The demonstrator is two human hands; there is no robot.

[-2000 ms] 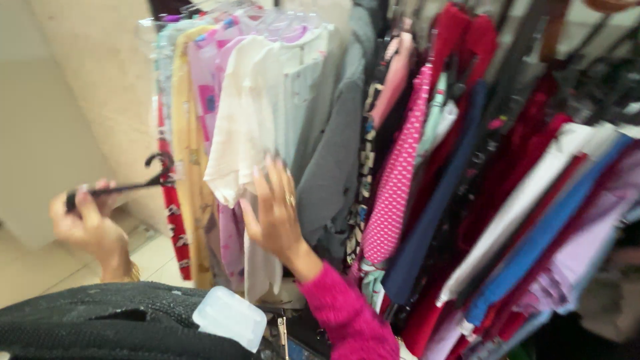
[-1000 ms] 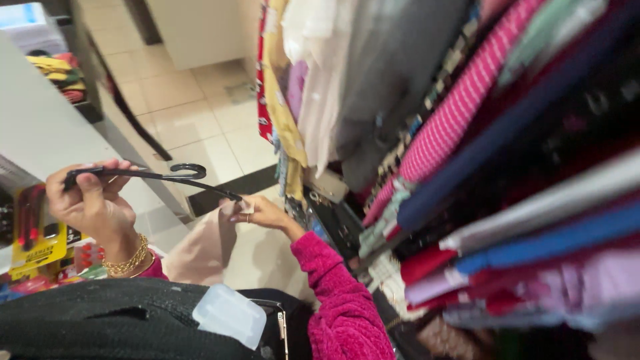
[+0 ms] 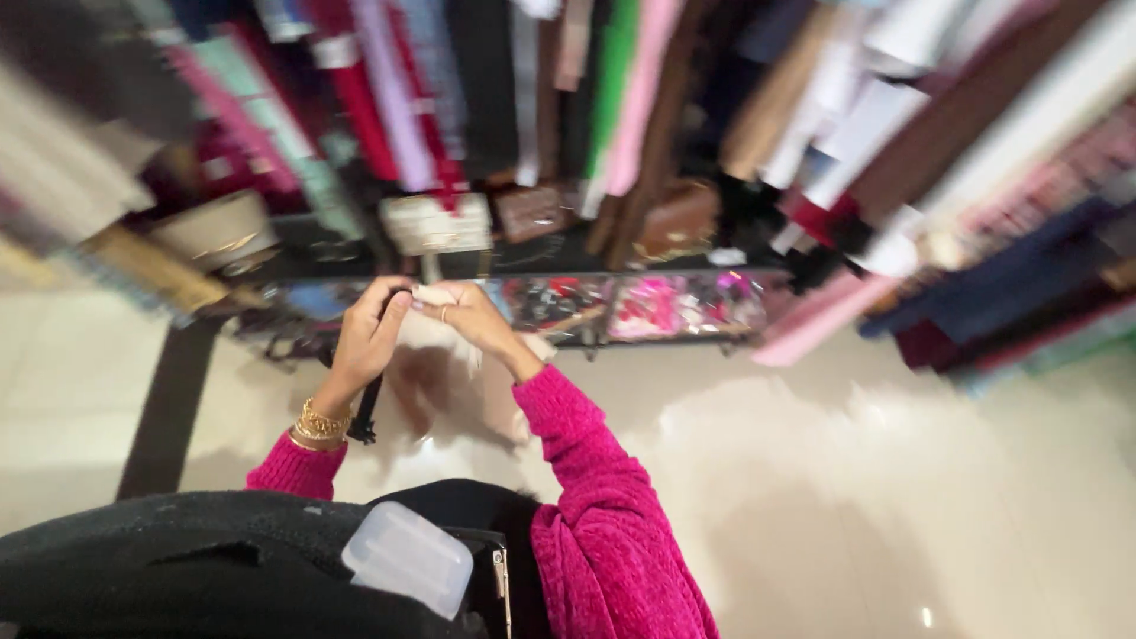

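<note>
Near the middle left of the head view, my left hand is closed around a black clothes hanger, whose lower part hangs below the wrist. My right hand meets it at the fingertips and pinches the edge of a pale beige garment. The cloth drops below my right hand, blurred against the floor. Fingers hide most of the hanger and the spot where cloth and hanger come together.
Garments on racks fill the top and both sides. Beneath them, a black low shelf bears a cream handbag, a brown handbag and small packaged goods. Glossy tiles cover the floor.
The view has swung right along the racks. My hands, apart on the hanger a second ago, have come together. Two seconds ago my right hand was at a white garment on the rack.
</note>
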